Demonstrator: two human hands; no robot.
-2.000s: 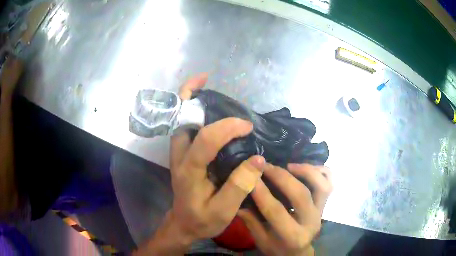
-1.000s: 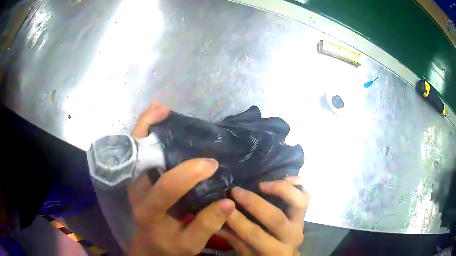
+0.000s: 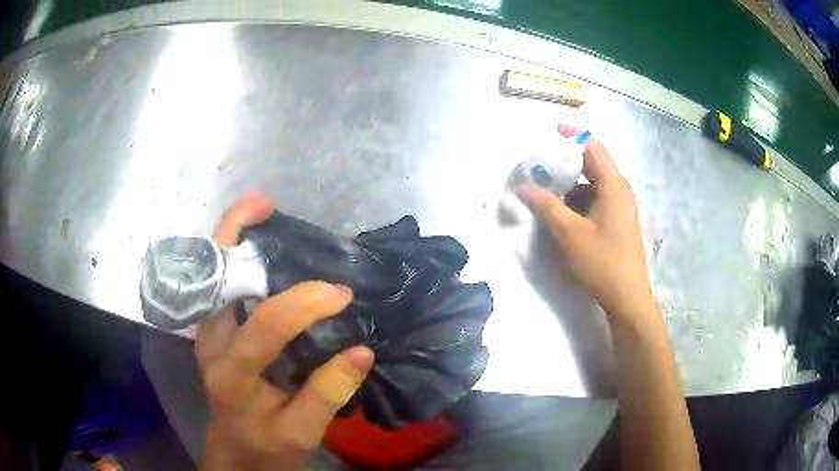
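The glossy black figure body [image 3: 405, 304] with wavy flared folds lies in my left hand [image 3: 276, 359], above the bench's near edge. Its narrow end points left and carries a white neck [image 3: 244, 274] and a grey-white faceted hollow cup [image 3: 184, 276]. My left thumb and fingers close around the body near the neck. My right hand [image 3: 593, 216] is at the small white glue bottle [image 3: 552, 167], its fingers around it at the bench surface. A small blue nozzle [image 3: 583, 138] shows by my fingertips. The bottle is partly blurred.
A yellow bar [image 3: 543, 88] lies on the metal bench [image 3: 368, 110] near the belt edge. A black-and-yellow handled tool [image 3: 738, 140] lies farther right. The green belt [image 3: 635, 64] runs behind. A red item [image 3: 391, 442] shows below the black body. Dark items stand at the far right.
My right hand has left the black body and moved right and up to the glue bottle, taking hold of it. My left hand still holds the body. The view has shifted.
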